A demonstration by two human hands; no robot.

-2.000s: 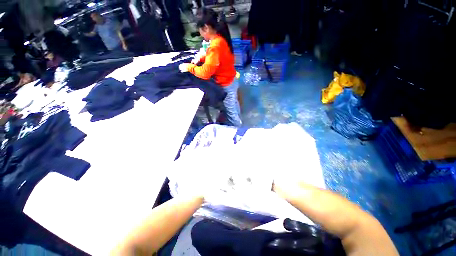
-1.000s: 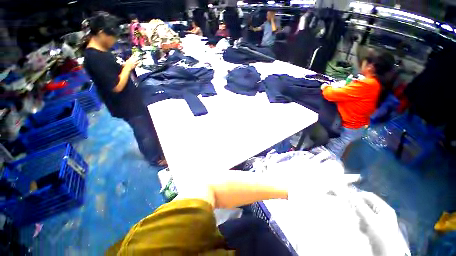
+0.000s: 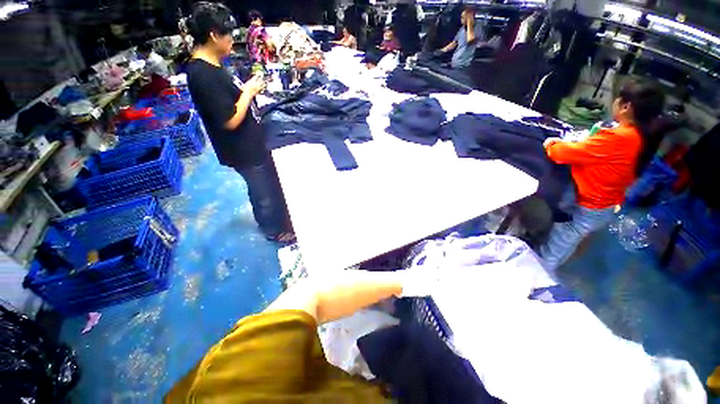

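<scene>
A heap of white plastic (image 3: pixel 545 339) covers a blue basket (image 3: pixel 430 316) just beyond my arm. My left forearm, in a mustard sleeve, reaches right from the bottom. My left hand (image 3: pixel 422 282), in a white glove, lies at the heap's left edge; it blends into the glare, so its fingers and any grip are hidden. Dark cloth (image 3: pixel 418 359) lies below the forearm, beside the basket. My right hand is out of the picture.
A white-topped table (image 3: pixel 410 193) with navy garments (image 3: pixel 320 118) stands ahead. A person in black (image 3: pixel 217 102) stands at its left, one in orange (image 3: pixel 596 162) at its right. Blue crates (image 3: pixel 103 256) line the left floor; shiny black plastic (image 3: pixel 31 355) lies bottom left.
The view has swung left, bringing in the crates and the person in black. My right arm, seen two seconds ago, has left the picture. My left arm still reaches to the white plastic.
</scene>
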